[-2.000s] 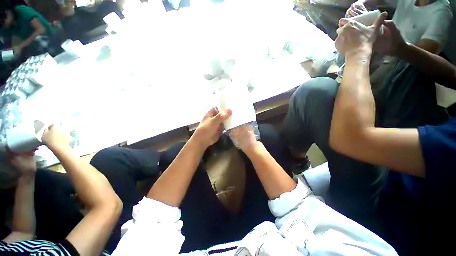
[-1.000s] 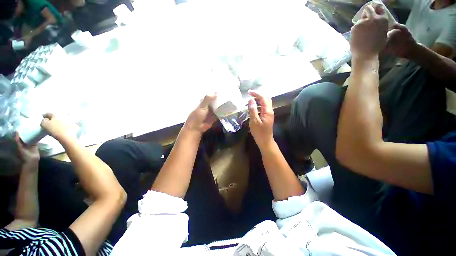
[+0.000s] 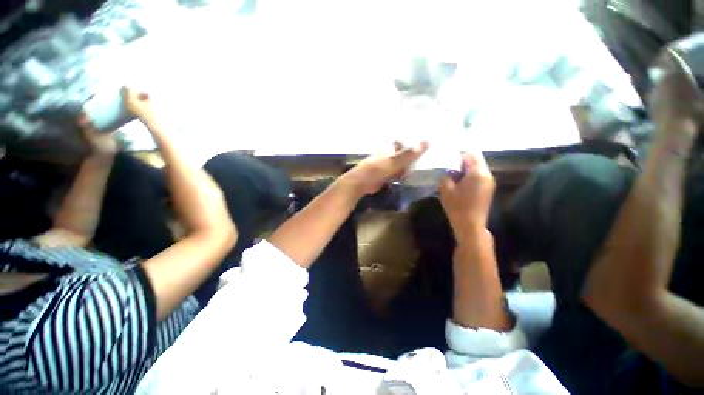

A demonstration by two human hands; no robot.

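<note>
A white plastic housing (image 3: 438, 160) is at the table edge between my hands, its outline nearly lost in glare. My left hand (image 3: 384, 170) is at its left side, thumb and fingers on it. My right hand (image 3: 469, 191) is at its lower right with curled fingers; glare and blur hide whether it grips the housing. A faint shiny film, possibly a clear bag, hangs below the housing. Greyish-white parts (image 3: 423, 71) lie on the table beyond it.
The white table (image 3: 270, 100) has a wooden front edge. A person in stripes at left holds a white part (image 3: 106, 109) near a blurred pale pile (image 3: 46, 81). A neighbour's arm (image 3: 644, 254) and knee are close at right. Brown cardboard (image 3: 384, 258) shows between my knees.
The view has swung left, so things appear further right. My hands remain around the housing; my right fingers, spread a second ago, are now curled. The left neighbour shows more fully.
</note>
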